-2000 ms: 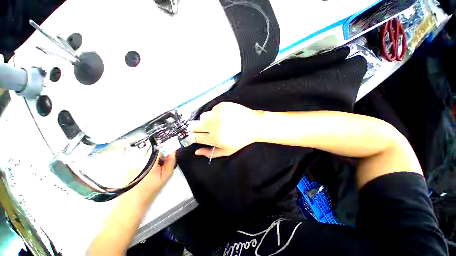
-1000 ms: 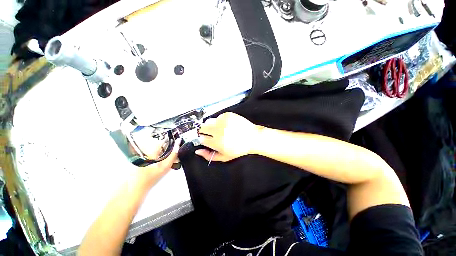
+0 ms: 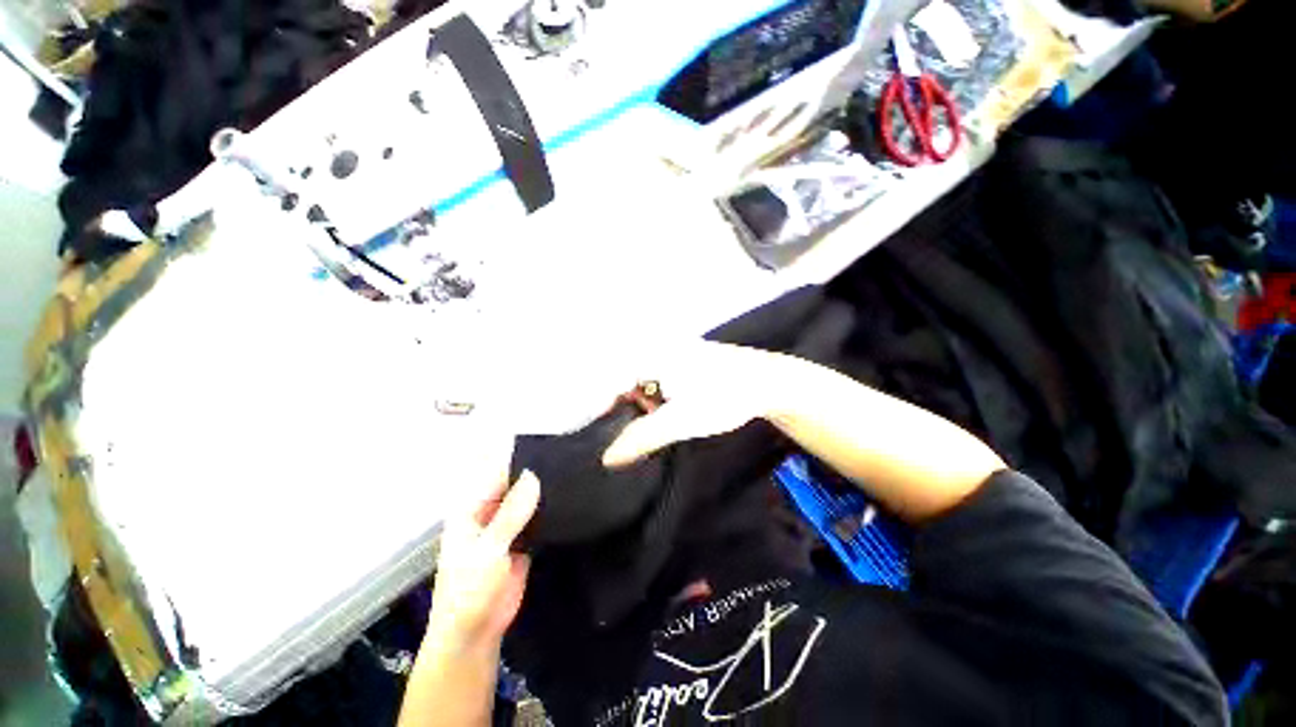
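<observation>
A black fabric piece [image 3: 583, 490] is at the table's front edge and over the wearer's lap, away from the needle area. My left hand [image 3: 488, 561] pinches its left edge between thumb and fingers. My right hand [image 3: 689, 412] is on its upper right part, with the thumb on top of the cloth; the other fingers are washed out by glare or hidden. A small brown thing with a shiny round spot [image 3: 647, 396] shows at my right hand; I cannot tell what it is. The white sewing machine [image 3: 391, 135] stands behind, with its metal needle area [image 3: 444, 279] holding no visible cloth.
A black band [image 3: 495, 107] lies over the machine head. Red-handled scissors [image 3: 920, 119] lie at the back right beside clear plastic. A small tan-edged tab [image 3: 454, 408] lies on the table. A blue crate [image 3: 846, 523] is below the table, near the right forearm.
Both hands have left the needle area and moved toward the body with the black fabric. The fabric has come away from the machine. The view has shifted, showing more table and the whole scissors.
</observation>
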